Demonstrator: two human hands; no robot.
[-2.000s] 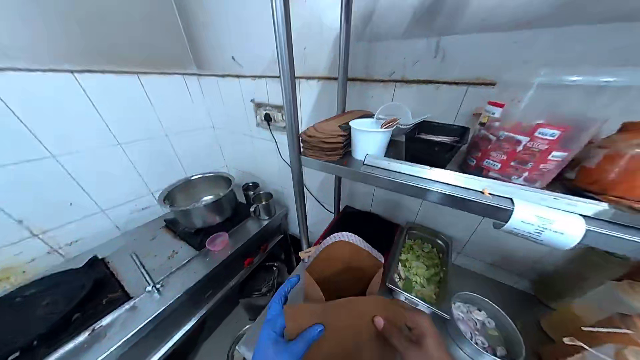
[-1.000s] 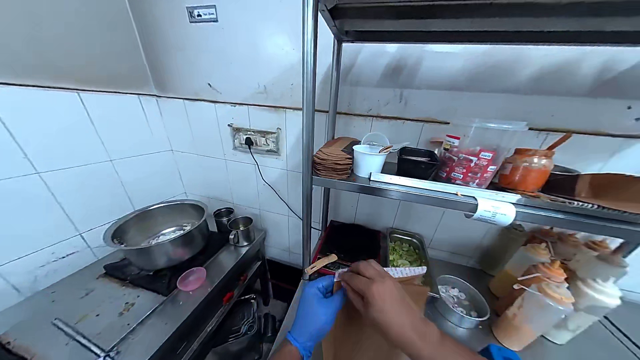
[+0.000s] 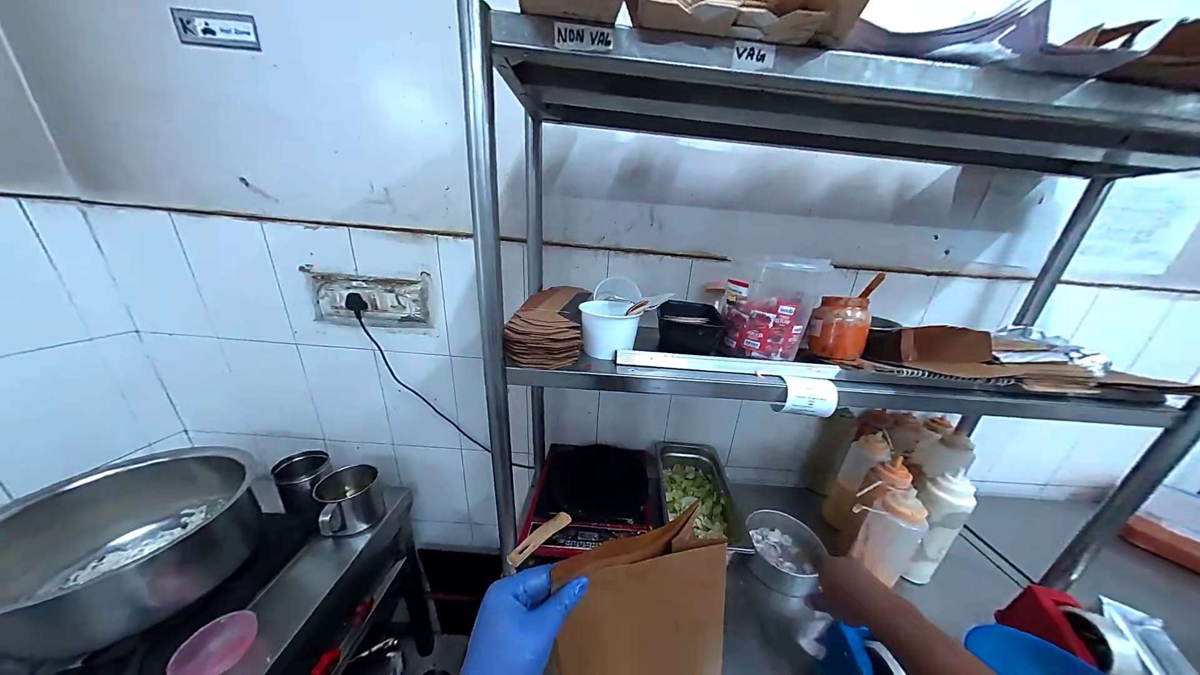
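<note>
My left hand (image 3: 525,614), in a blue glove, grips the left edge of a brown paper bag (image 3: 647,609) at the bottom middle. The bag stands upright with its top edges slightly apart. Bare of any glove, my right hand (image 3: 834,595) is blurred at the lower right, beside a steel bowl of chopped onion (image 3: 778,548); whether it holds anything cannot be told. Behind the bag are a steel tray of chopped greens (image 3: 694,497) and a black-topped induction cooktop (image 3: 595,487). A wooden handle (image 3: 539,541) pokes up just above my gloved hand.
Squeeze bottles (image 3: 895,525) cluster right of the bowl. The steel shelf (image 3: 675,382) above bears stacked brown packaging (image 3: 544,328), a white tub (image 3: 609,328) and a jar of orange sauce (image 3: 839,328). A large steel pan (image 3: 131,544) sits at left, a blue container (image 3: 1022,652) at lower right.
My right hand has moved away from the bag to the right, from beside my left hand a second ago. The view has shifted toward the right and up.
</note>
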